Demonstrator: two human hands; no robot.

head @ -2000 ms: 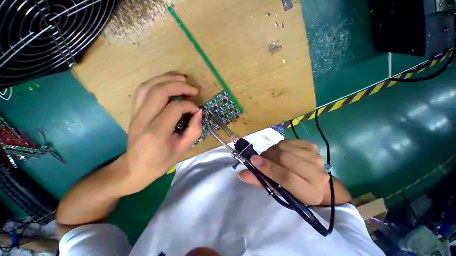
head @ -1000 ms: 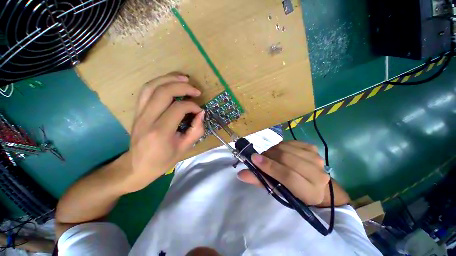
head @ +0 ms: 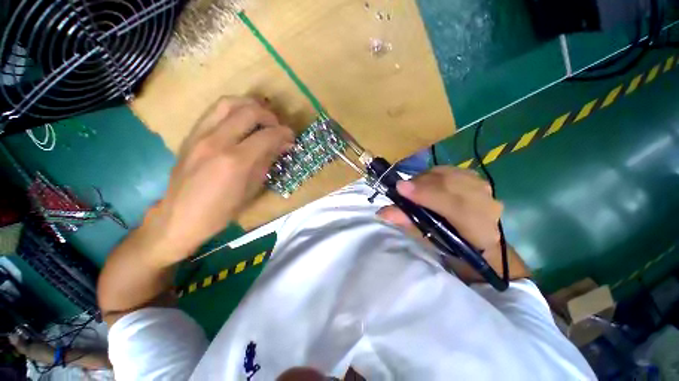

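Note:
The green circuit board panel (head: 304, 158) lies tilted on the tan board (head: 372, 82), its rows of silvery parts exposed. My left hand (head: 227, 167) rests at the panel's left edge with fingers curled; whether it pinches anything is hidden. My right hand (head: 450, 212) holds the black soldering iron (head: 428, 216). The iron's metal tip and thin curved tube reach the panel's upper right end; contact is too small to tell. A narrow green strip (head: 283, 65) runs from the panel's top end away from me.
A black fan (head: 93, 45) stands at upper left beside a heap of fine pale clippings (head: 205, 30). A red and silvery pile (head: 63, 202) lies left. A black box (head: 562, 15) stands upper right. The iron's black cable (head: 488, 160) passes right of my hand.
The view has shifted and turned. My left fingers have drawn back from the iron tip, uncovering more of the panel. The iron has moved to the panel's upper right end.

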